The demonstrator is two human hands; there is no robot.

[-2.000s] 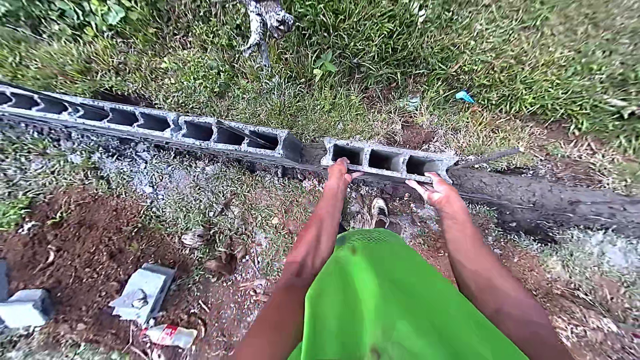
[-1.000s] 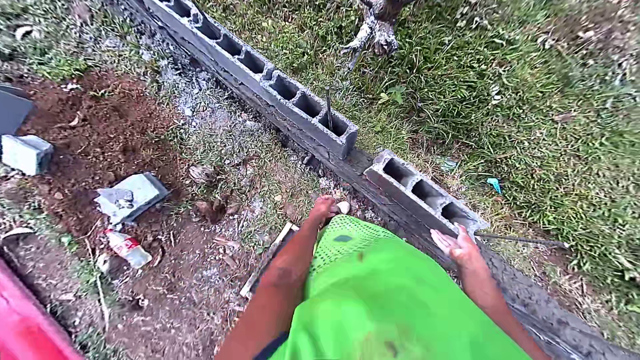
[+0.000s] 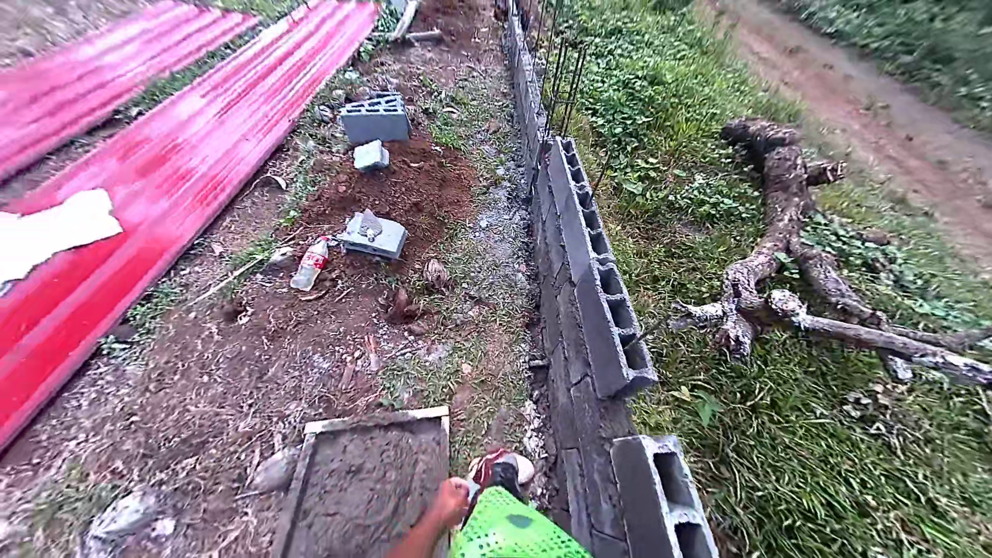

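My left hand hangs at the bottom centre beside my shoe, its fingers curled; whether it holds anything is hidden. Just left of it lies a wood-edged mortar board covered with wet grey mortar. My right hand is out of the frame. A hollow concrete block rests on top of the low block wall at the lower right. A gap parts it from the row of hollow blocks further along the same wall.
Thin steel rebars stand up from the wall. A gnarled branch lies on the grass at right. At left are red corrugated sheets, a plastic bottle, a broken block piece, a small block chunk and a hollow block.
Both hands held the separate block on the wall; now it stands without them. My left hand has come down beside the mortar board, and my right hand has left the frame. The view has swung left along the wall.
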